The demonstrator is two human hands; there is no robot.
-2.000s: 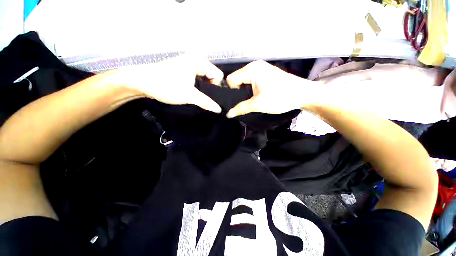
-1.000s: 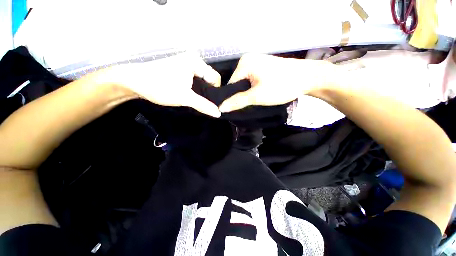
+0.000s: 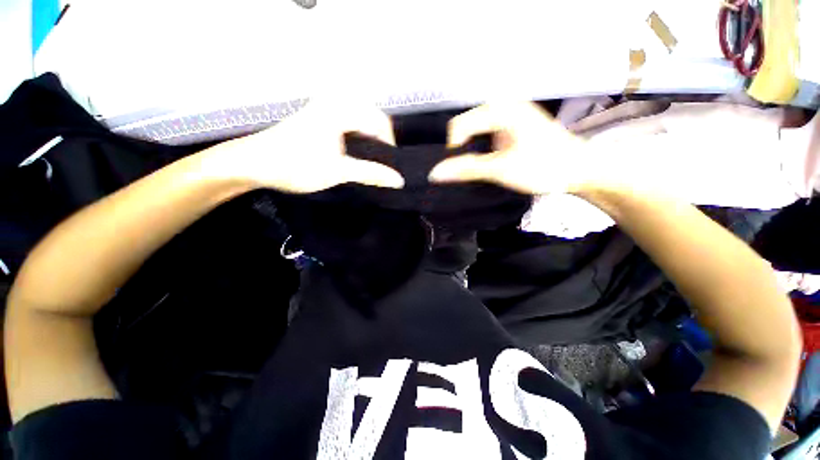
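A black garment [image 3: 418,193] lies over the lap and rises to the table's front edge, hard to tell from the black shirt. My left hand [image 3: 337,148] grips its upper band, thumb towards the centre. My right hand [image 3: 508,148] grips the same band a short way to the right. The band is stretched flat between the two thumbs. Both hands are overexposed, so finger detail is lost. A small white loop [image 3: 289,249] shows on the black cloth below my left hand.
The white table [image 3: 378,54] has a ruler strip [image 3: 216,121] along its front edge. Dark red scissors [image 3: 740,40], a yellow strip [image 3: 778,54] and tan tape scraps [image 3: 663,31] lie at the right. Pale pink cloth [image 3: 692,153] is right of my right hand. More black cloth [image 3: 54,171] is at left.
My hands were nearly touching, with the thumbs together. They are now farther apart, and the black band between them is drawn out flatter.
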